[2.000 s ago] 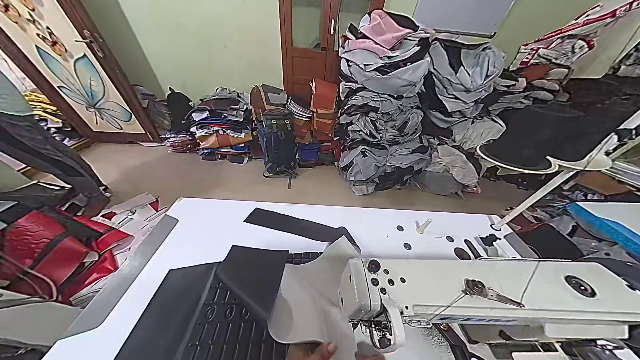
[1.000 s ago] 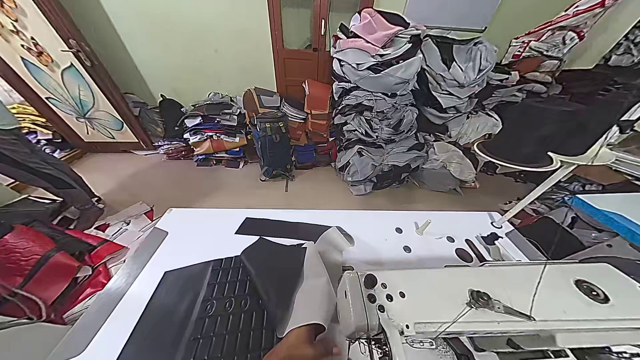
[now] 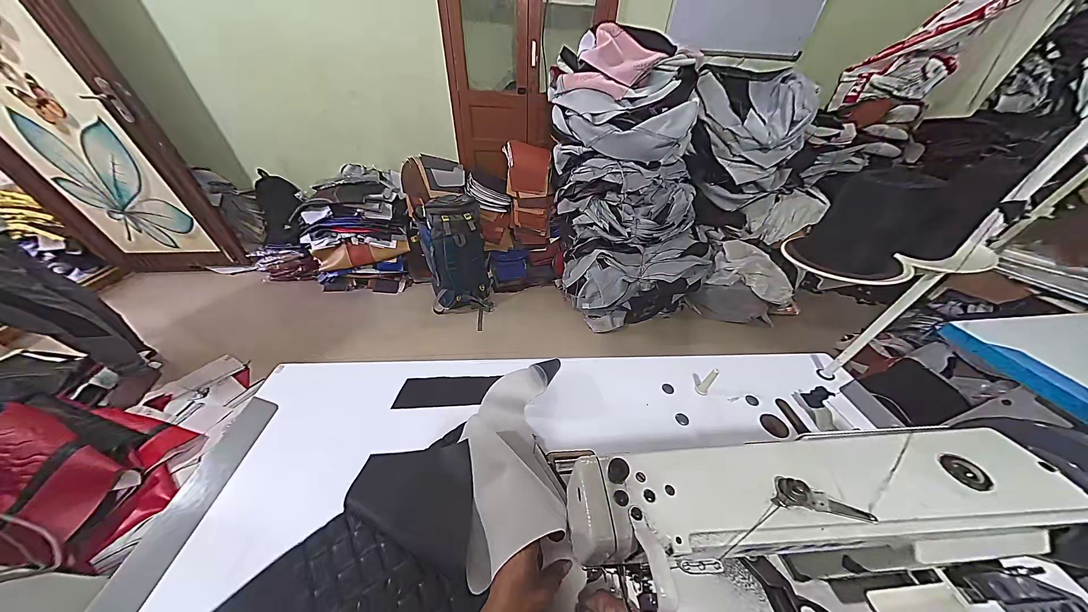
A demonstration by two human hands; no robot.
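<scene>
My left hand (image 3: pixel 529 580) grips the lower edge of a black sheet material's pale grey backing (image 3: pixel 510 476), just left of the sewing machine's needle area. The sheet is folded over, with its black face (image 3: pixel 412 497) to the left and its far end curling up toward the machine head. Beneath it lies a black quilted panel (image 3: pixel 340 565) with stitched diamonds. Only the fingertips of my right hand (image 3: pixel 602 602) show at the bottom edge, close to the needle; its hold is hidden. The white industrial sewing machine (image 3: pixel 799 489) stands at the right.
A flat black strip (image 3: pixel 446 392) lies on the white table (image 3: pixel 323 425) behind the work. Small dark discs and a pale plastic piece (image 3: pixel 705 382) are behind the machine. A red bag (image 3: pixel 76 476) is at the left. Piled grey fabric (image 3: pixel 633 212) stands across the floor. A person's leg (image 3: pixel 64 297) shows far left.
The folded sheet and quilted panel have swung round, and the grey backing now stands higher beside the machine head. My left hand has come further into view since two seconds ago.
</scene>
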